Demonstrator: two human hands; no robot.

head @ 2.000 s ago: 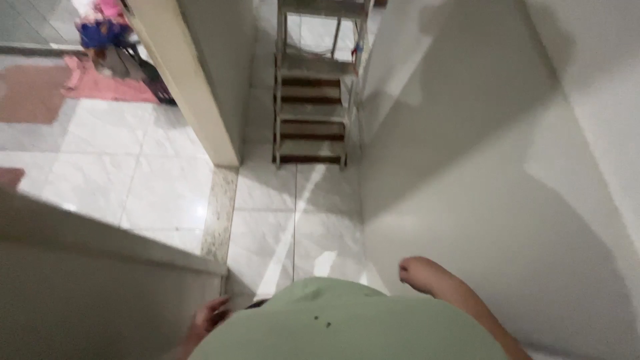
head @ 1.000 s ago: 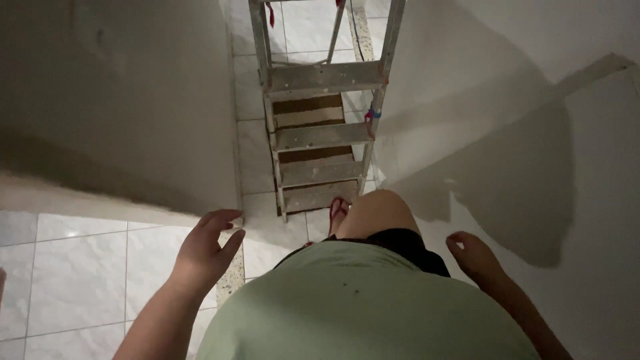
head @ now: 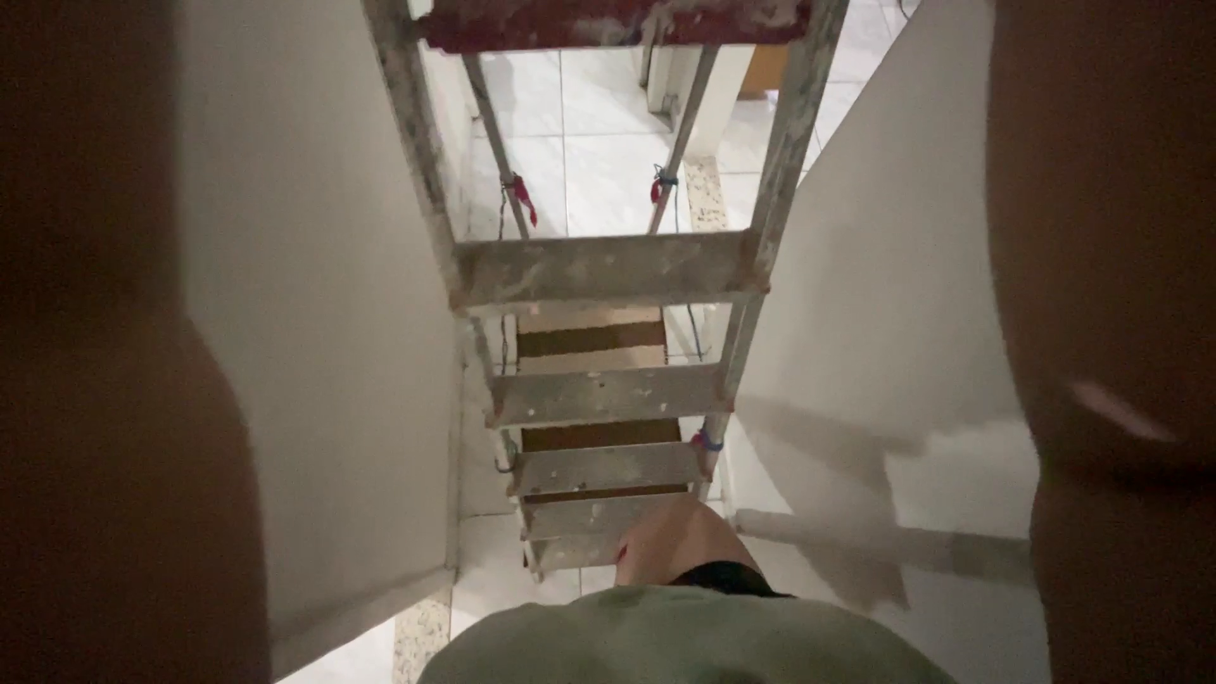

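Observation:
A paint-spotted metal stepladder (head: pixel 608 271) stands right in front of me, its steps running down the middle of the view. Its top step (head: pixel 617 24) is dark red and worn. My two forearms rise dark and blurred along the left and right edges of the picture, close to the camera. Both of my hands lie outside the frame, so what they touch is hidden. My bent knee (head: pixel 684 537) is against or just over the lower steps; I cannot tell which. Red and blue ties (head: pixel 662 180) are knotted on the ladder's rear legs.
A pale wall (head: pixel 323 285) runs close along the left of the ladder, and another wall (head: pixel 883 332) with shadows on it stands at the right. Behind the steps a brown striped mat (head: pixel 594 340) lies on white floor tiles (head: pixel 608 142). A speckled threshold (head: pixel 706 190) crosses the floor.
The ladder is much nearer than before. Both hands, low in the view earlier, have gone out of the frame, and the forearms now reach up past the camera. One knee is now raised at the lower steps.

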